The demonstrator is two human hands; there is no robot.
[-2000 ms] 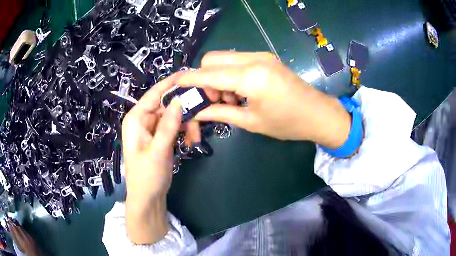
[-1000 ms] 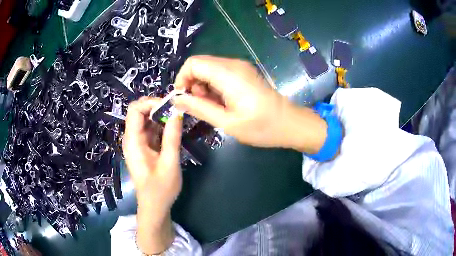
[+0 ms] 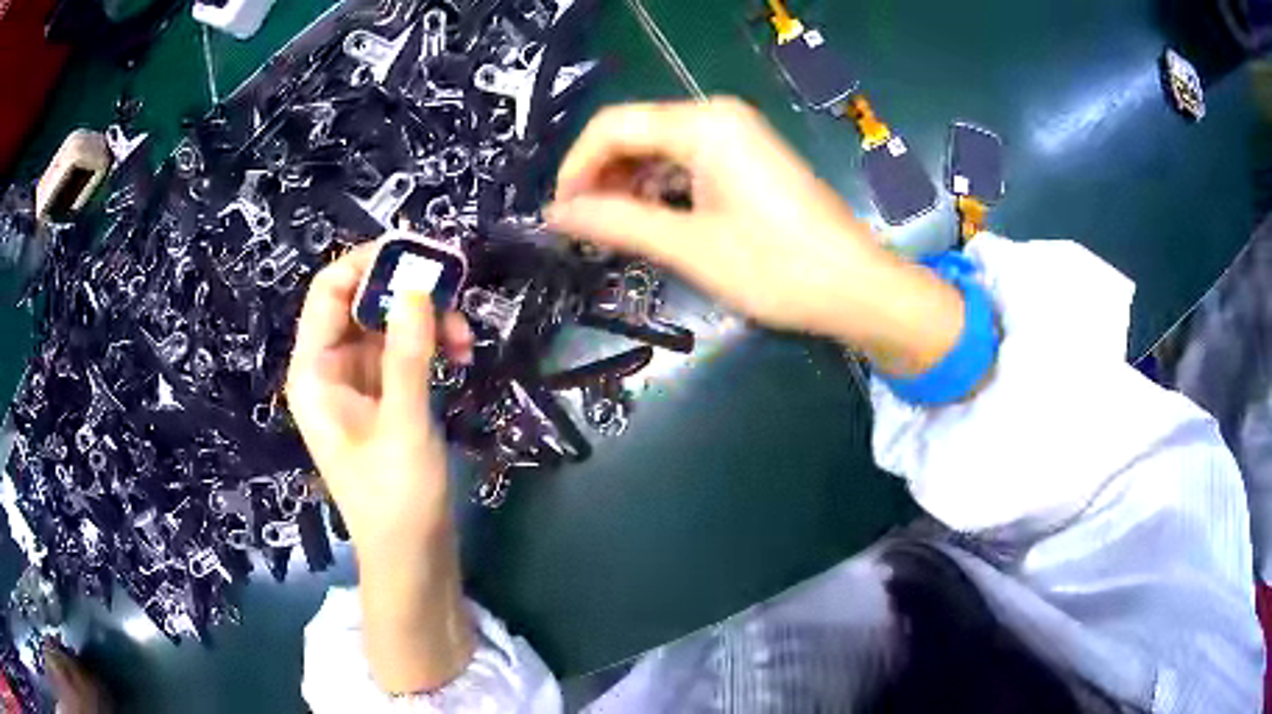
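Note:
My left hand (image 3: 384, 405) holds a watch case (image 3: 407, 279) with a pale pinkish rim, its dark face turned up with a white patch on it. The thumb lies on the lower part of the face. My right hand (image 3: 725, 223), with a blue wrist band, is apart from the case, to its upper right, above the edge of the clip heap. Its thumb and fingers are curled close together and blurred; I cannot tell if anything is between them.
A large heap of black and silver spring clips (image 3: 168, 377) covers the left. Display screens (image 3: 897, 183) with orange flex cables lie at the upper right. A small watch part (image 3: 1183, 84) lies far right. A pale-rimmed watch (image 3: 73, 177) lies at the left edge.
My right hand has come off the case and moved up and right. My left hand has moved left with the case, whose dark face and white patch now show.

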